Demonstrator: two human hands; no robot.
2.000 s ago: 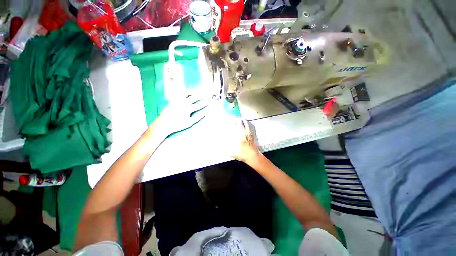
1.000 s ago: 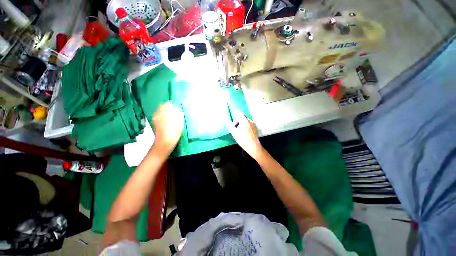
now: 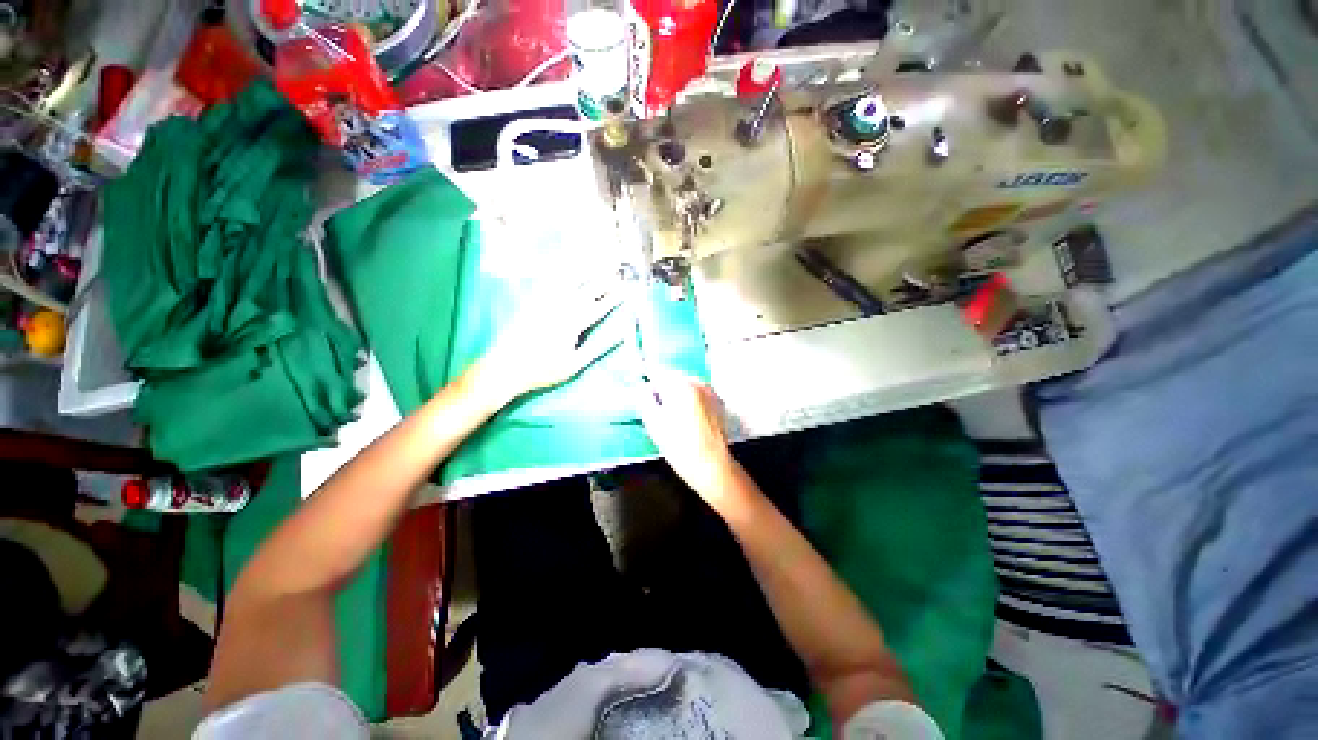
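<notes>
The green garment panel (image 3: 557,444) lies on the white machine table, partly over its front edge, washed pale by lamp glare. Its right part runs beneath the presser foot and needle (image 3: 668,270) of the sewing machine (image 3: 867,181). My left hand (image 3: 542,340) lies flat on the panel left of the needle, fingers spread and pointing at it, holding nothing. My right hand (image 3: 687,434) is on the panel's right part near the front edge, below the needle. Its fingertips are blurred by glare, so whether they pinch the cloth is unclear.
A thick green stack (image 3: 231,289) is at left. Behind are a red bottle (image 3: 340,94), phone (image 3: 513,140), white cup (image 3: 596,65) and red can (image 3: 672,51). A dark slim tool (image 3: 838,279) lies under the machine arm. Blue cloth (image 3: 1200,463) hangs right.
My left hand has moved from the panel's left part to flat beside the needle. The panel has moved from the front edge toward the needle. The camera view has shifted.
</notes>
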